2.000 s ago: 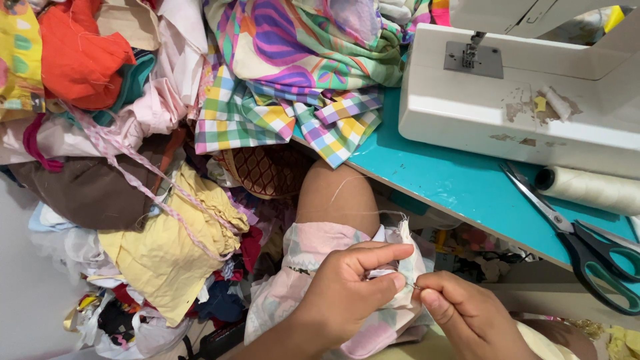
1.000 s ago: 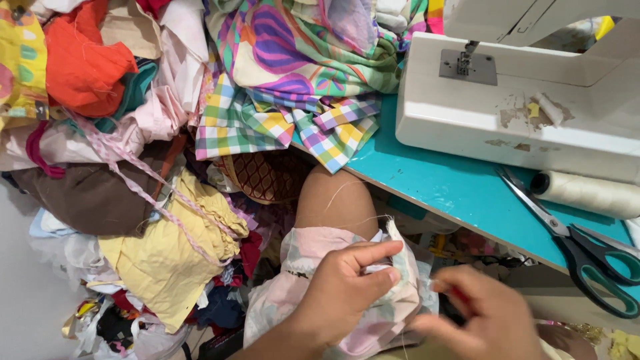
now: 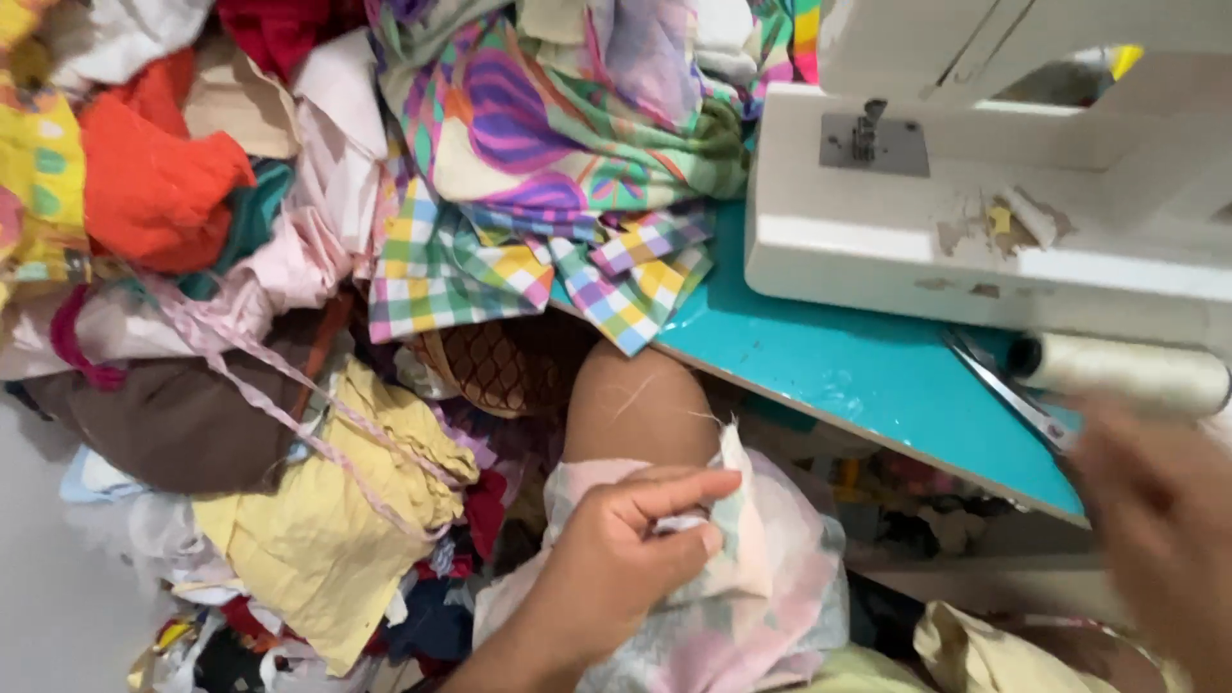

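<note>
Between the thumb and fingers of my left hand [image 3: 640, 544] is the edge of a pale pink and white printed cloth [image 3: 770, 577], which lies over my lap. Loose threads stick up from its top corner. My right hand [image 3: 1150, 500], blurred, is at the right over the handles of the scissors [image 3: 1011, 395], hiding them; whether it grips them cannot be told. The scissors' blades lie on the turquoise table [image 3: 828, 366], beside a cone of cream thread [image 3: 1126, 371].
A white sewing machine [image 3: 962, 260] stands at the back right. Checked fabric [image 3: 462, 279] hangs over the table's left edge. Heaps of clothes and cloth, with a yellow piece [image 3: 318, 539] and a brown one [image 3: 183, 414], fill the left side.
My right hand has moved away from the cloth on my lap, out to the right, over the scissors' handles. My left hand keeps its hold on the cloth.
</note>
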